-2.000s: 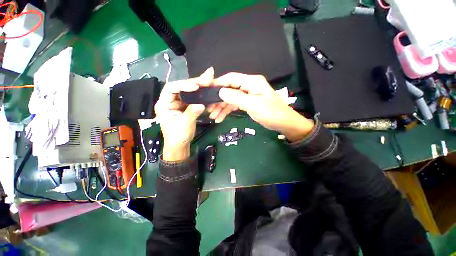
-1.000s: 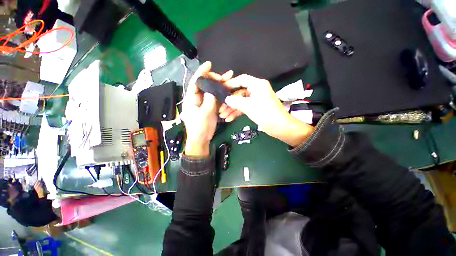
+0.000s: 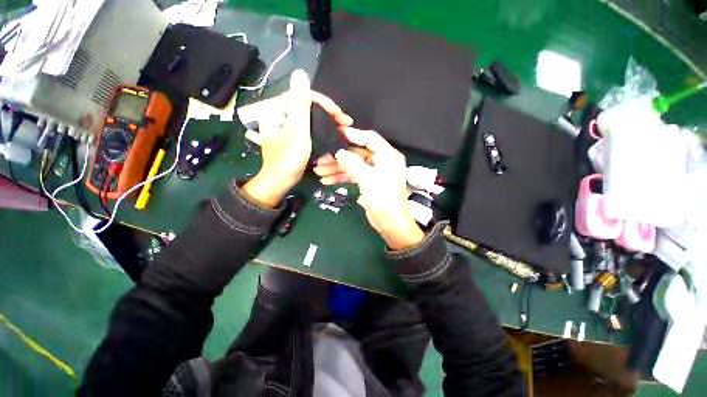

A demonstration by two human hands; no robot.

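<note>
My left hand (image 3: pixel 281 133) is raised at the bench's middle, with a dark elongated device (image 3: pixel 324 139) against its palm side. The device blends into the black pad behind it, so its outline is unclear. My right hand (image 3: pixel 374 178) is just right of it, fingers curled towards the left hand; whether they touch the device cannot be told. Below the hands, a small spotted keypad part (image 3: pixel 333 198) lies among white scraps, and a glossy black device (image 3: pixel 289 215) lies near the front edge. A dark part with white marks (image 3: pixel 199 155) lies left.
Black pads lie behind the hands (image 3: pixel 395 81) and at right (image 3: pixel 512 186), the right one bearing a spotted device (image 3: pixel 493 153) and a black rounded object (image 3: pixel 552 222). An orange multimeter (image 3: pixel 128 141), yellow stick (image 3: pixel 152 178) and vented box (image 3: pixel 93 58) stand left. Pink containers (image 3: pixel 595 209) stand right.
The view has turned and shifted, so the bench looks tilted. My hands have come apart somewhat; the dark device between them is now less distinct.
</note>
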